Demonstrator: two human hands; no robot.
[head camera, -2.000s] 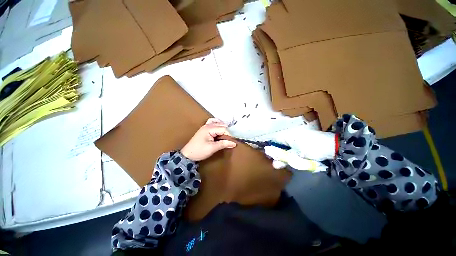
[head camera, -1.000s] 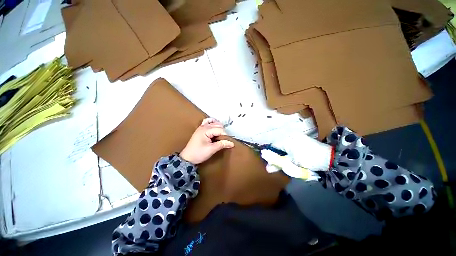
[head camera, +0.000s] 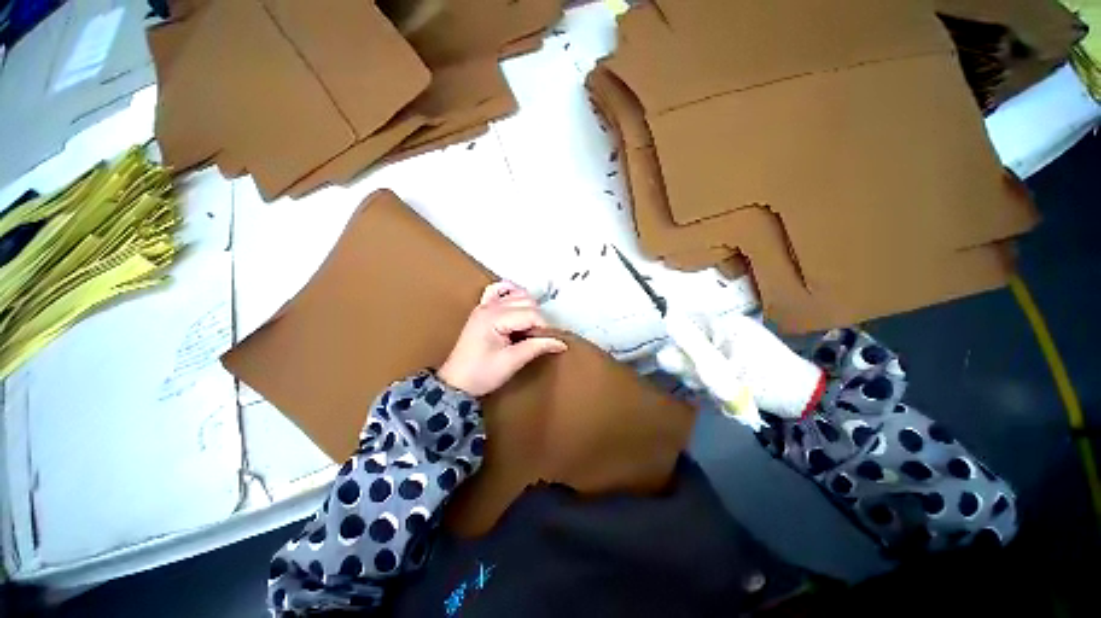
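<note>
A brown cut panel (head camera: 362, 296) lies on the white table and drapes over its front edge onto the dark apron. My bare left hand (head camera: 501, 342) pinches the panel's far edge near its middle, thumb on top. My right hand (head camera: 730, 362), in a white knit glove with a red cuff, holds the scissors (head camera: 641, 280) to the right of the panel. The slim dark blades look closed and point up and left, apart from the panel. The scissor handles are mostly hidden in the glove.
A large brown panel stack (head camera: 845, 181) lies at right, with a stepped left edge. More brown panels (head camera: 290, 91) are fanned at upper left. Yellow strips (head camera: 103, 248) lie at far left. Small dark clippings (head camera: 577, 273) dot the white table (head camera: 121, 423). Dark floor shows at right.
The scissors have come away from the panel edge and swung to point up and away. My gloved right hand has turned and shifted slightly. My left hand keeps its pinch on the panel.
</note>
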